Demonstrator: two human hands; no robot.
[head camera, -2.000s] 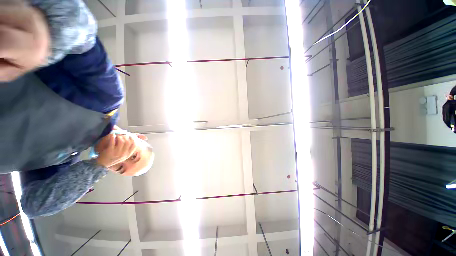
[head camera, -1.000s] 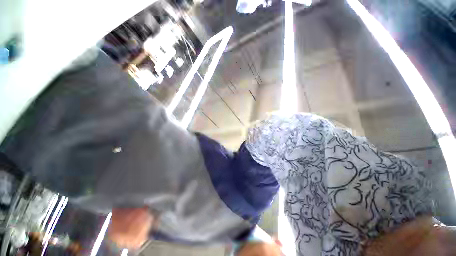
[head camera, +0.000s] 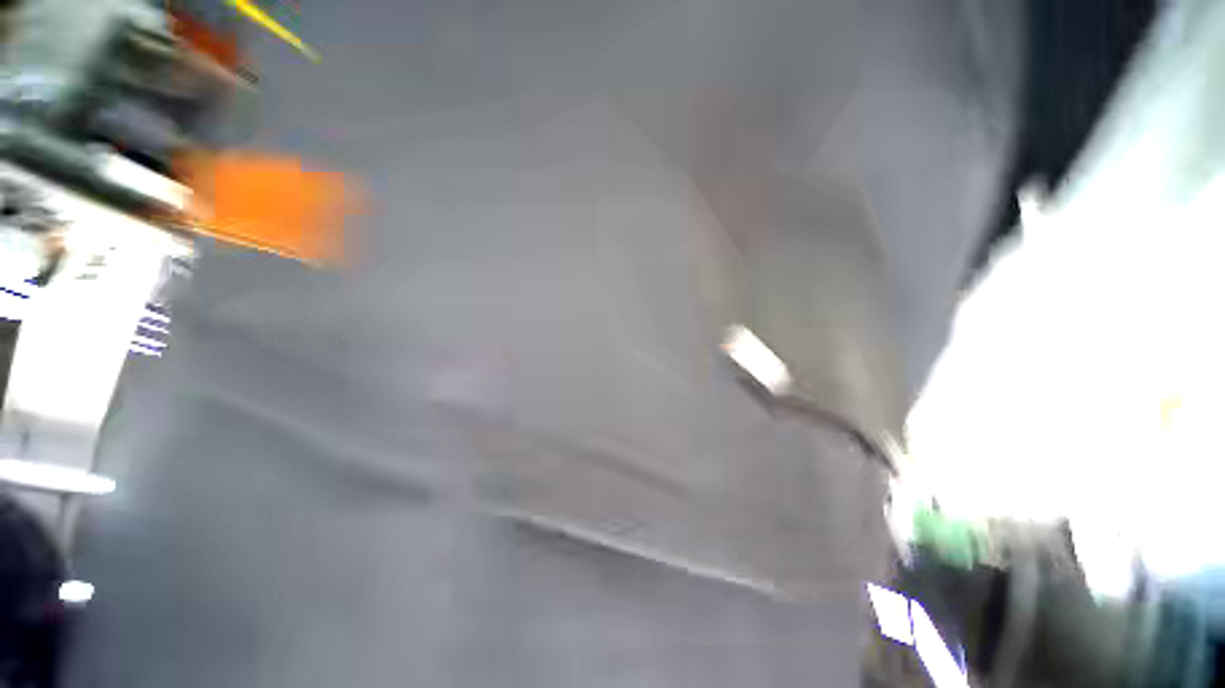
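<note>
The view is strongly blurred by motion. Neither my left hand nor my right hand can be made out. A large grey surface, which may be cloth or floor, fills the middle of the view. A small pale object with a thin dark line trailing from it shows right of centre. I cannot tell what it is.
A blurred orange block is at the upper left, beside a white table-like shape. A yellow line is at the top left. A glaring white area fills the right side, with a green patch at its lower edge.
The camera has swung away from the ceiling lights. The person in a grey apron, the patterned sleeve and the blurred hands seen earlier no longer show clearly. Orange and white shapes have appeared at the left.
</note>
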